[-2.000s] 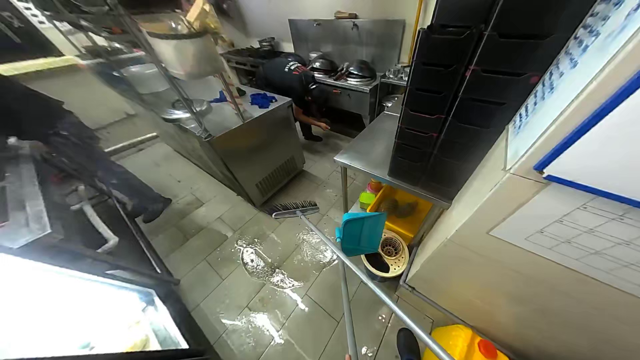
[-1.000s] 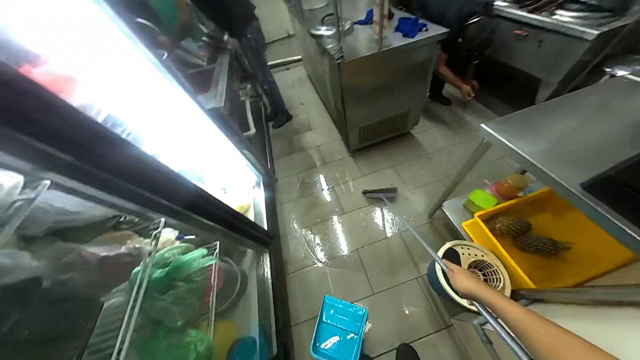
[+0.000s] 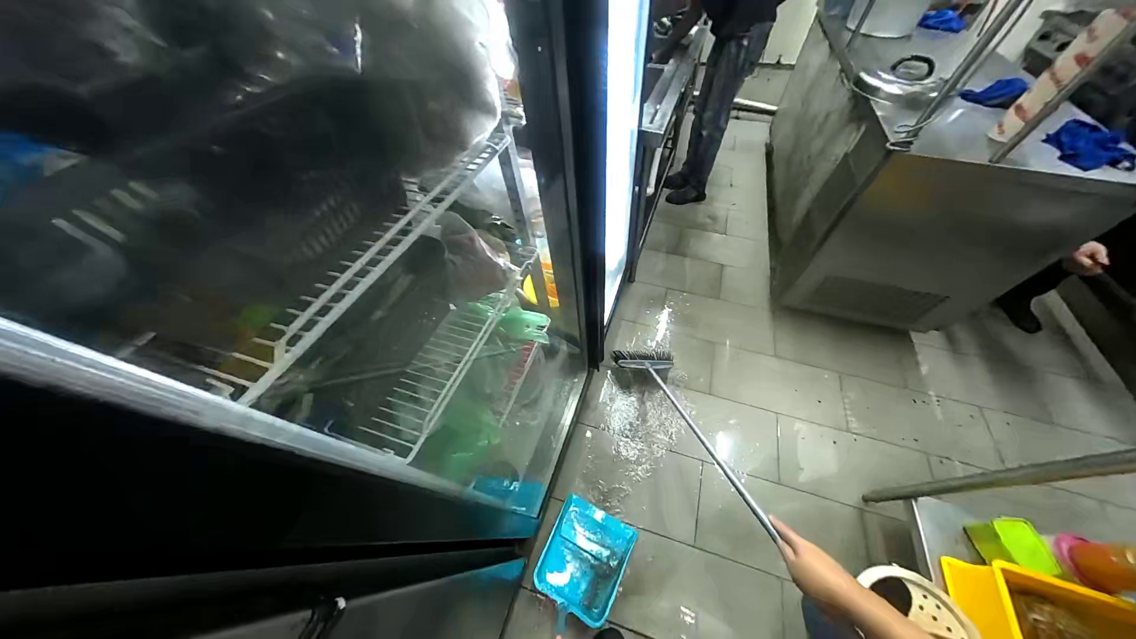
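Observation:
My right hand reaches in from the lower right and grips the metal handle of a broom. The dark bristled broom head rests on the wet tile floor, close to the base of a glass-door fridge. Foamy water lies on the tiles just below the head. A wet blue plastic dustpan sits on the floor near the bottom edge, beside the fridge, its handle running down out of frame. My left hand cannot be made out.
The glass-door fridge with wire shelves fills the left. A steel counter stands at upper right. One person stands beyond the fridge; another person's hand shows at right. Yellow trays and a white basket are at lower right.
The view has swung toward the fridge. The broom head is now beside the fridge base; a second ago it was on the tiles farther from it. My right hand still holds the handle.

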